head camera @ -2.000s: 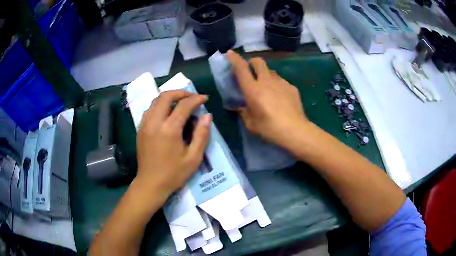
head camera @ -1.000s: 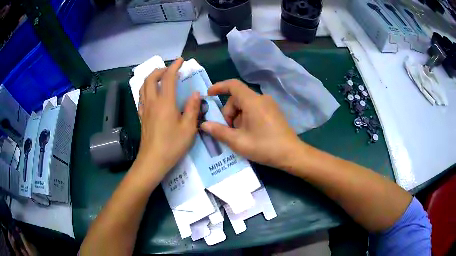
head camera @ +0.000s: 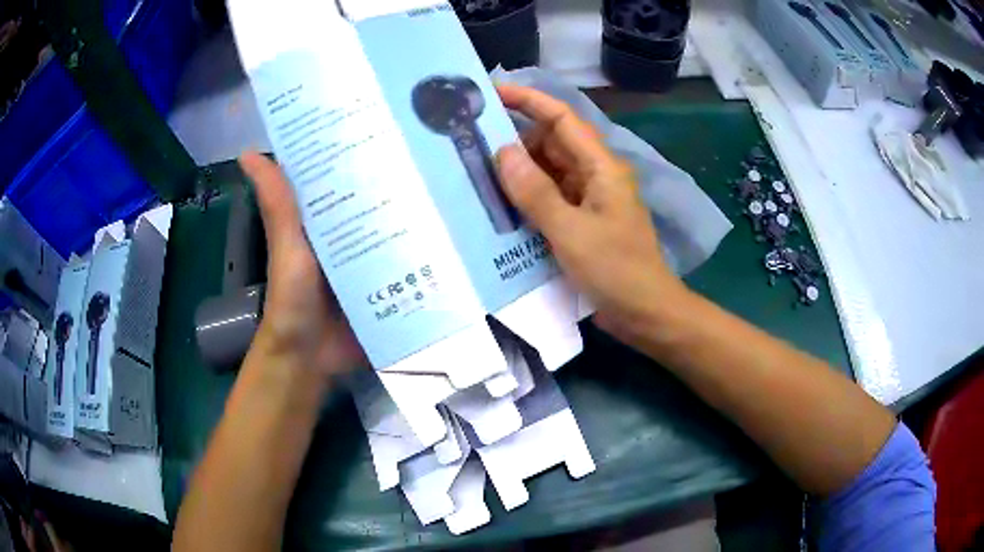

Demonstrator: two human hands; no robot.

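A pale blue and white printed carton [head camera: 432, 162] is held up and tilted between both hands, its white flaps hanging open at the near end. My left hand [head camera: 297, 275] is at its left side, partly behind it. My right hand [head camera: 588, 199] grips its right edge, thumb on the fan picture. Below it, flat carton blanks [head camera: 534, 437] lie on the green mat. A grey handheld mini fan [head camera: 229, 323] lies left of my left hand, partly covered. A translucent bag [head camera: 674, 205] lies behind my right hand.
Upright cartons [head camera: 103, 334] stand at the left, near a blue bin [head camera: 54, 183] and a green post [head camera: 119, 102]. Black cups [head camera: 644, 43] stand at the far side. Small parts [head camera: 777, 221] lie at the mat's right edge, with a white cloth [head camera: 917, 167] beyond.
The top carton has been lifted off the blanks and tilted up in both hands. The bag, earlier under my right hand, was let go and lies spread on the mat.
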